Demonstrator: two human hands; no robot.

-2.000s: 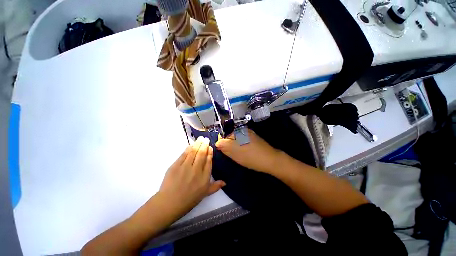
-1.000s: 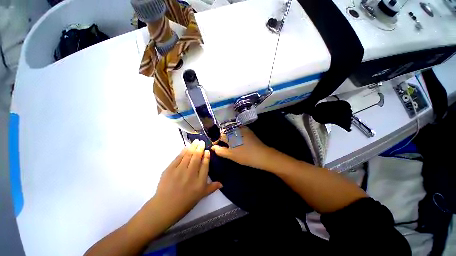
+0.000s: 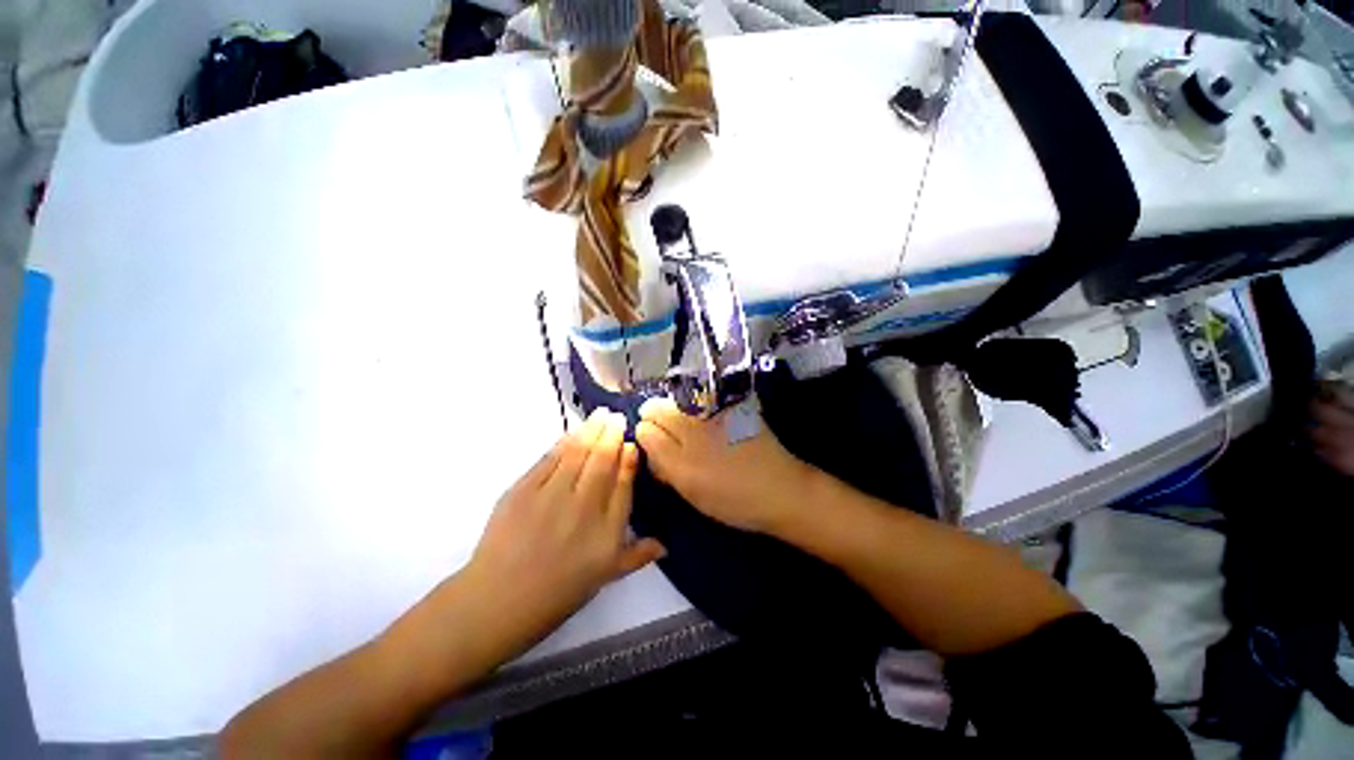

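Note:
A dark navy panel (image 3: 695, 552) lies under the needle area of the white lockstitch machine head (image 3: 832, 178) and hangs over the table's front edge. My left hand (image 3: 557, 512) lies flat on the panel's left edge, fingertips just in front of the needle area, thumb spread to the right. My right hand (image 3: 713, 457) rests on the panel beside it, its fingertips close to the left ones and partly behind the metal bracket (image 3: 719, 330). The presser foot is mostly hidden by the bracket and fingers. A pale knit part (image 3: 939, 431) lies right of the navy panel.
Striped brown cloth (image 3: 606, 245) is tied around the machine's grey knob. A black cloth strip (image 3: 1062, 149) drapes over the arm. A small box of bobbins (image 3: 1213, 352) is on the table at right. Dark scraps (image 3: 260, 77) lie in the rear trough. Another person's hand (image 3: 1332, 423) shows at the right edge.
The view has shifted, so the machine appears further right. A thin upright rod shows more clearly left of the needle. My right fingertips are closer to my left ones. Another person's hand has appeared at right.

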